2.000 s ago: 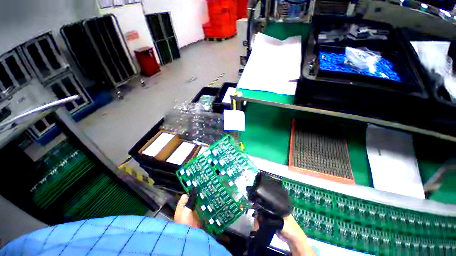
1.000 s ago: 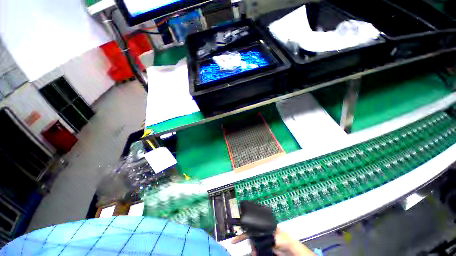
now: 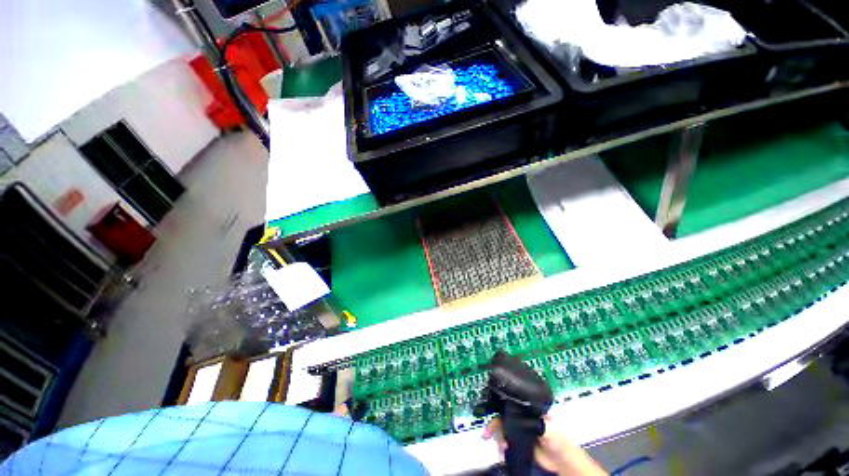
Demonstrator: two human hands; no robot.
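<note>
My right hand (image 3: 564, 452) is shut on the black handheld scanner (image 3: 518, 395), held over the near edge of the boards with its head up. Green PCB panels (image 3: 582, 327) lie end to end between the pale rails. The leftmost panel (image 3: 402, 395) lies at the line's left end, left of the scanner. Only a small part of my left hand (image 3: 343, 409), with a dark fingertip, shows at that panel's left edge; the blue sleeve hides the rest. Whether it grips the panel cannot be told.
Behind the rail lie a dark component sheet (image 3: 479, 257) with red-orange edges and a white paper (image 3: 596, 209). Black bins (image 3: 456, 153) stand on the shelf above, one with blue parts. Clear blister trays (image 3: 244, 311) and boxes of white pieces (image 3: 261, 379) are at the left.
The view has turned right from the rack to the line. The panel that was in my left hand now lies on the line's left end. The scanner remains in my right hand.
</note>
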